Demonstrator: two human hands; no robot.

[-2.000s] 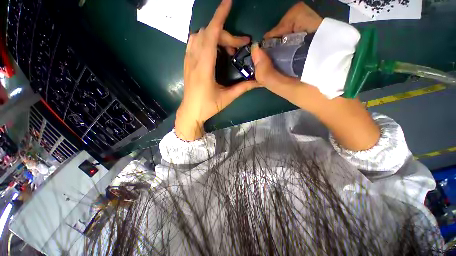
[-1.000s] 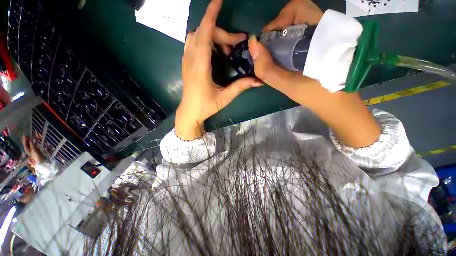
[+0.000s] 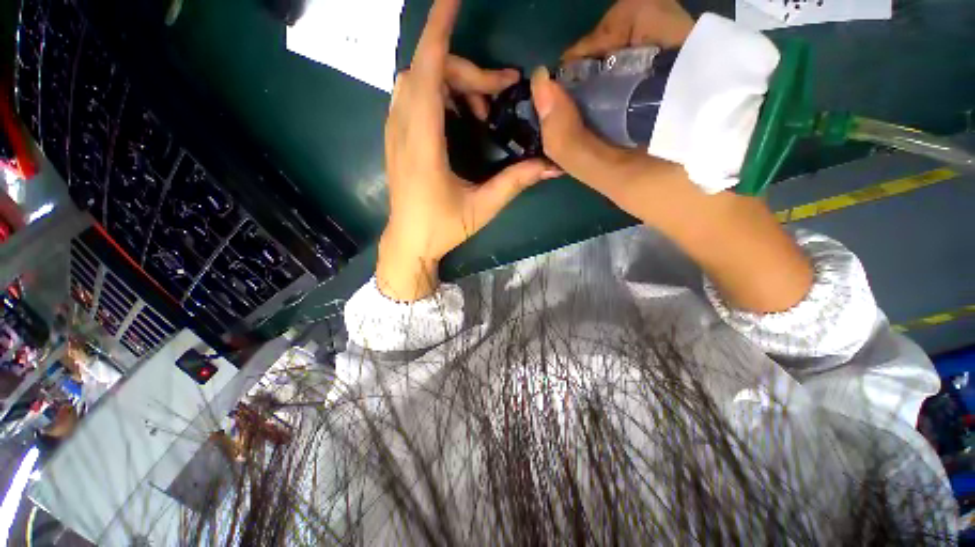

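Note:
My left hand (image 3: 428, 160) holds a small black unit (image 3: 513, 120) between its thumb and fingers, with the index finger stretched up. My right hand (image 3: 599, 128) grips a power screwdriver (image 3: 644, 107), a thick grey-black cylinder with a white wrap (image 3: 714, 102) and a green rear cap (image 3: 780, 118). The screwdriver lies nearly level, its front end at the unit. The tip is hidden by my right hand's fingers. A clear tube (image 3: 903, 141) runs from the cap to the right edge.
A white paper (image 3: 347, 41) lies at the top left of the green bench (image 3: 310, 128). Another white paper (image 3: 818, 11) with black specks is at the top right. A large black gridded tray (image 3: 160, 182) is at left. A grey-white machine (image 3: 134, 438) stands at lower left.
The screwdriver, my hands and the unit have shifted slightly up and left in view. The papers sit a little higher in the picture. Both hands keep their hold.

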